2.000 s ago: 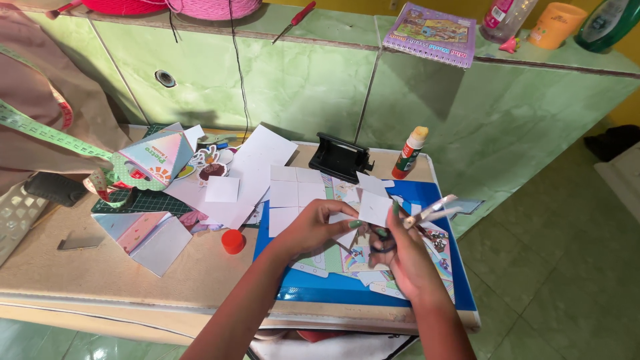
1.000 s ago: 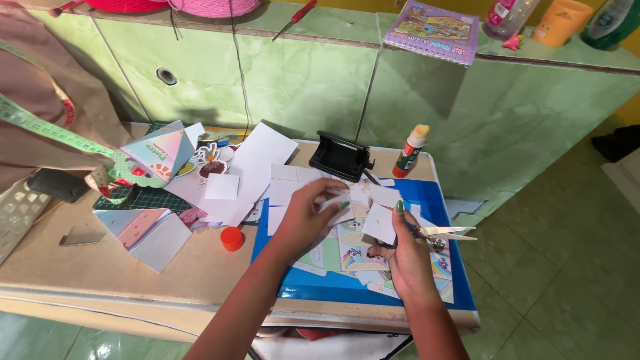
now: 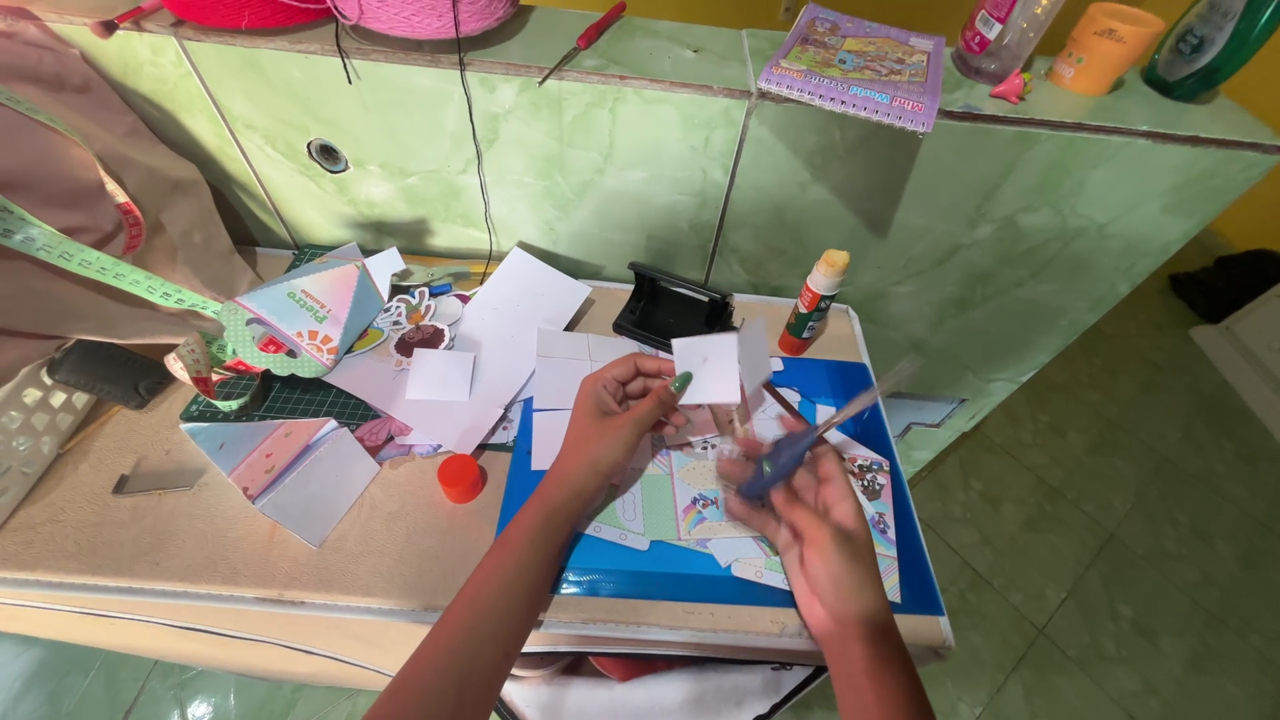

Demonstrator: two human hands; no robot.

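My left hand pinches a small white paper square between thumb and fingers; another pale piece stands just right of it. In my right hand are scissors, blurred, their blades pointing up and to the right. Beneath both hands lies a blue folder, with printed paper cutouts and white paper squares on it. An uncapped glue stick stands upright behind the folder. Its red cap appears to be the one at the folder's left.
A black hole punch is behind the folder. Left are a folded paper box, a flattened paper piece, stickers, a green cutting mat and a tape measure. A tiled ledge holds a spiral book and bottles.
The white square that was by my right hand is now held in my left. My right hand has moved down a little, and the scissors have swung to point upward.
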